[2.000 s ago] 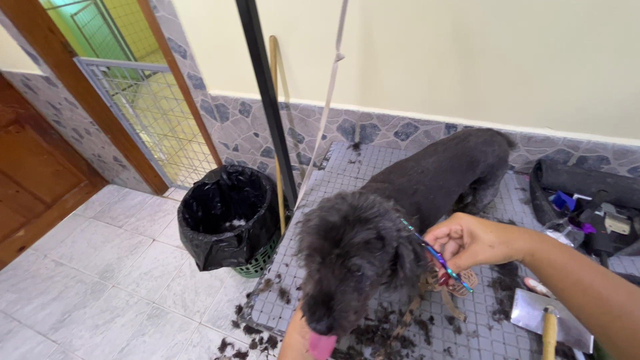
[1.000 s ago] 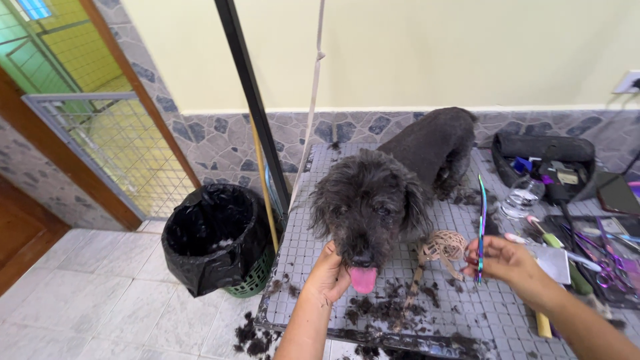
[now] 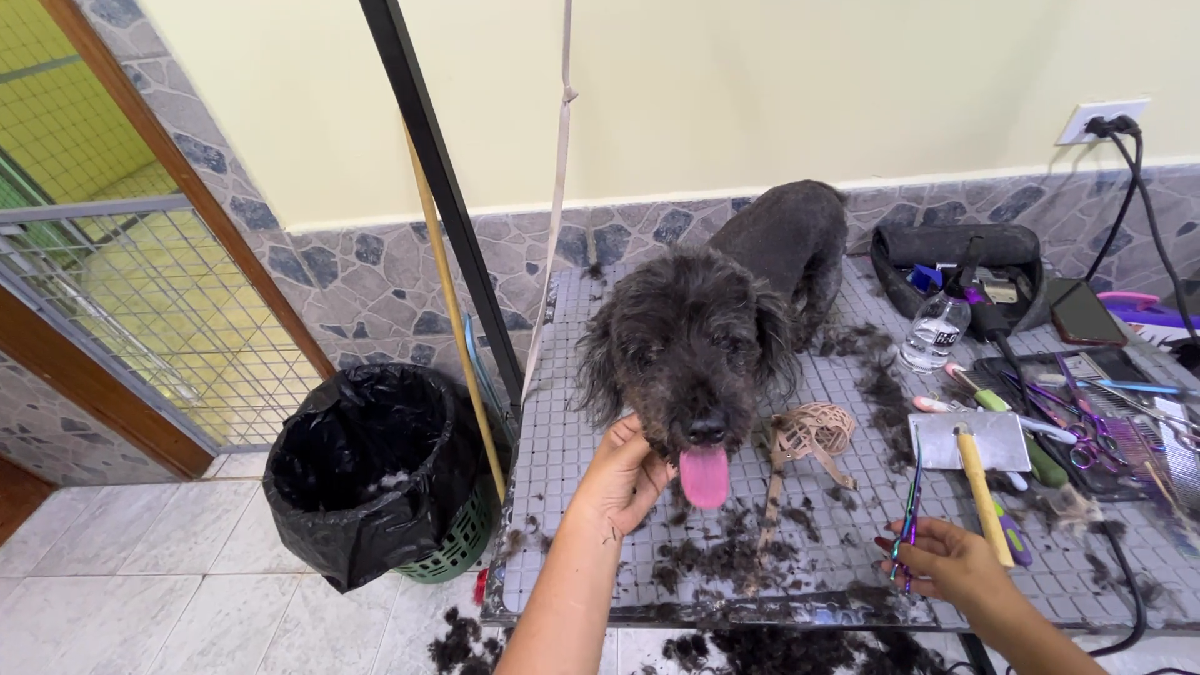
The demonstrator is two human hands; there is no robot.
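Note:
A black curly-coated dog [image 3: 694, 347] stands on the grooming table [image 3: 562, 375], facing me, its pink tongue out and its body clipped short. My left hand [image 3: 623, 473] grips the fur at the side of its chin. Over the table's front right part, my right hand [image 3: 937, 562] holds iridescent grooming scissors [image 3: 909, 525] upright, blades pointing up and close together. Between dog and scissors lies a tan basket muzzle [image 3: 814, 433] with its strap. Just right of the scissors rests a slicker brush [image 3: 980, 450] with a wooden handle. Clumps of cut dark hair [image 3: 722, 558] lie around.
Combs and more scissors [image 3: 1092, 436] lie at the right, near a spray bottle [image 3: 937, 328], a black tool bag [image 3: 956, 272] and a phone [image 3: 1083, 311]. A black post [image 3: 450, 187] and a hanging strap [image 3: 560, 178] rise at the left, beside a lined bin [image 3: 375, 469].
The right hand with the scissors has moved away from the dog's head, to the right and down. My left hand stays at the chin. The dog's head has turned toward me.

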